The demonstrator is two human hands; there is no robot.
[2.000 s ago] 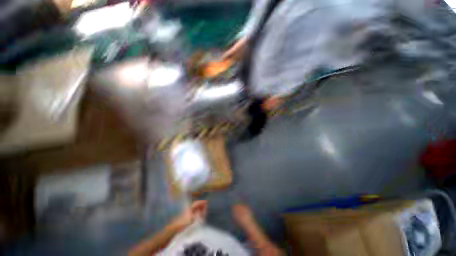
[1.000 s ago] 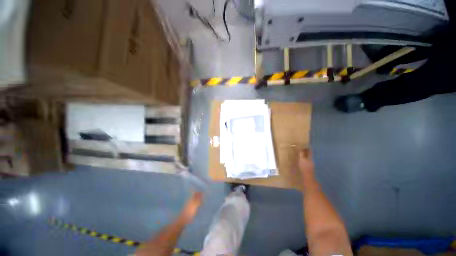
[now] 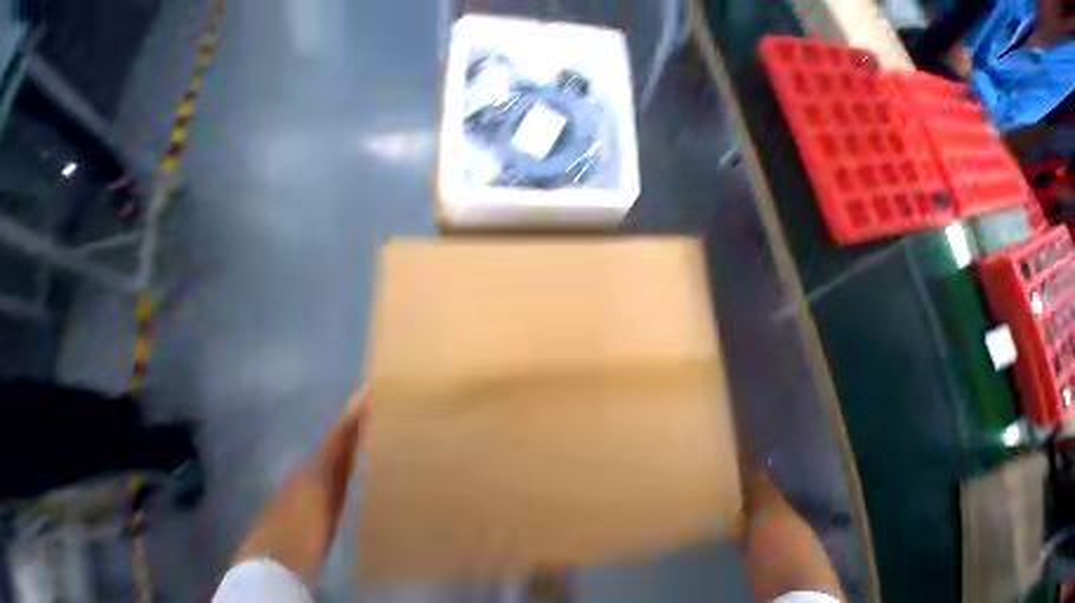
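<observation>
A plain brown cardboard carton (image 3: 548, 401) with a seam across its top fills the lower middle, slightly blurred. My left hand (image 3: 343, 438) is at the carton's left side and my right hand (image 3: 760, 501) at its right side, holding it between them. The fingers are partly hidden by the carton. Just beyond it is a white foam box (image 3: 540, 210), open, with dark and grey pieces in clear plastic and a white label on top.
A green-topped bench (image 3: 878, 353) with a wooden edge runs along the right, bearing red gridded trays (image 3: 855, 141) and a red crate (image 3: 1031, 318). Blue material (image 3: 1020, 65) is at the top right. Yellow-black floor tape (image 3: 144, 336) and a dark blurred shape are at the left.
The view has moved from the pallet and floor carton with white papers to the green bench and foam box. Both hands, earlier apart, are now on the sides of a carton.
</observation>
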